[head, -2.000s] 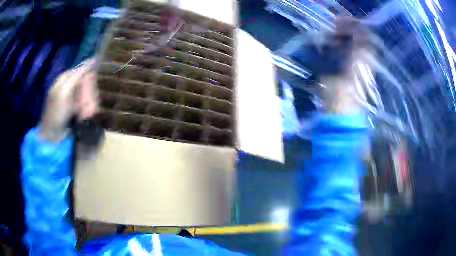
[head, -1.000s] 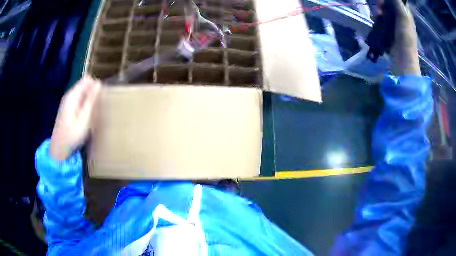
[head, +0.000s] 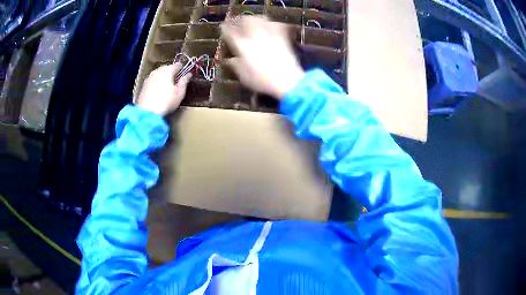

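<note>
The partitioned carton lies open in front of me, with its near flap folded towards me. Brown cardboard dividers form small cells, several with thin wires showing. My left hand is at the near left cells, its fingers closed around thin white and red speaker wires. My right hand is over the middle cells, palm down and blurred; its fingertips and anything under them are hidden.
Long black ribbed housings lie side by side left of the carton. A wide carton flap folds out to the right. A blue plastic stool stands beyond it. Yellow floor lines show at right and lower left.
My right hand has come from the far right, where it was at a dark object, to over the cells. My left hand has moved from the carton's left edge to the wires.
</note>
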